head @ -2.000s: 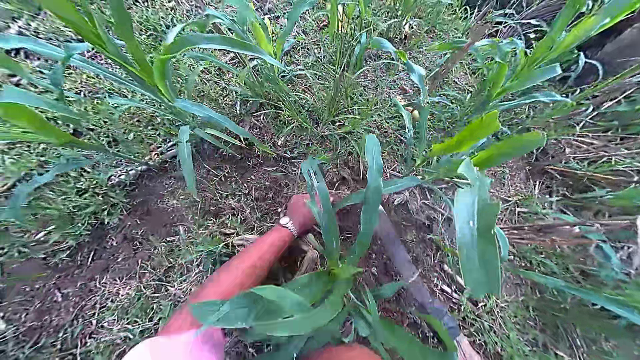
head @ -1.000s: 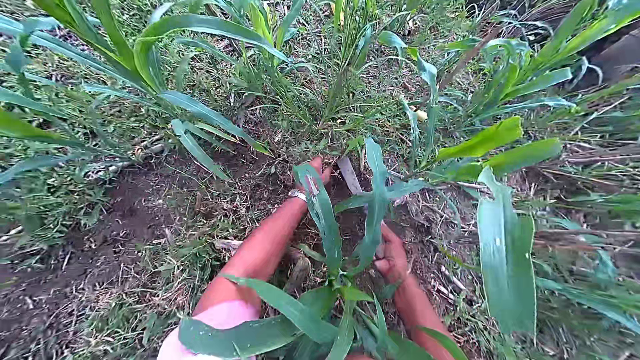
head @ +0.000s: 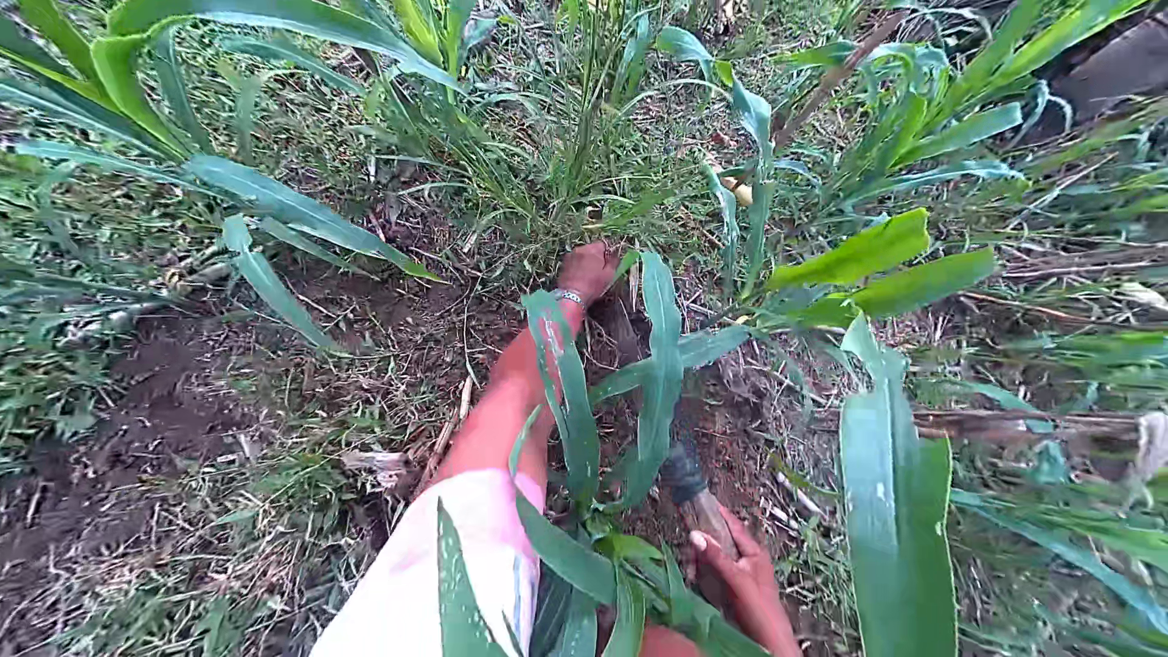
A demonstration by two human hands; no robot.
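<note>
My left hand, with a wristband or watch at the wrist, reaches down at the base of the grass tuft; its fingers are curled, and what they hold is hidden. Low at the right of centre, my right hand grips the wooden handle of a hand tool. Dark wrapping circles the handle's upper part. The tool's dark blade points up toward my left hand, partly behind leaves. Between my arms stands a young maize-like plant, its long leaves covering part of both forearms.
More broad-leaved plants stand at the upper left, upper right and right. Dry stalks lie on the right. Bare dark soil and cut grass spread on the left. A grey object, perhaps a rock, is at the top right corner.
My right hand has moved down and back toward me, and more of the tool's handle shows now. My left hand stays near the grass, its fingers now more curled.
</note>
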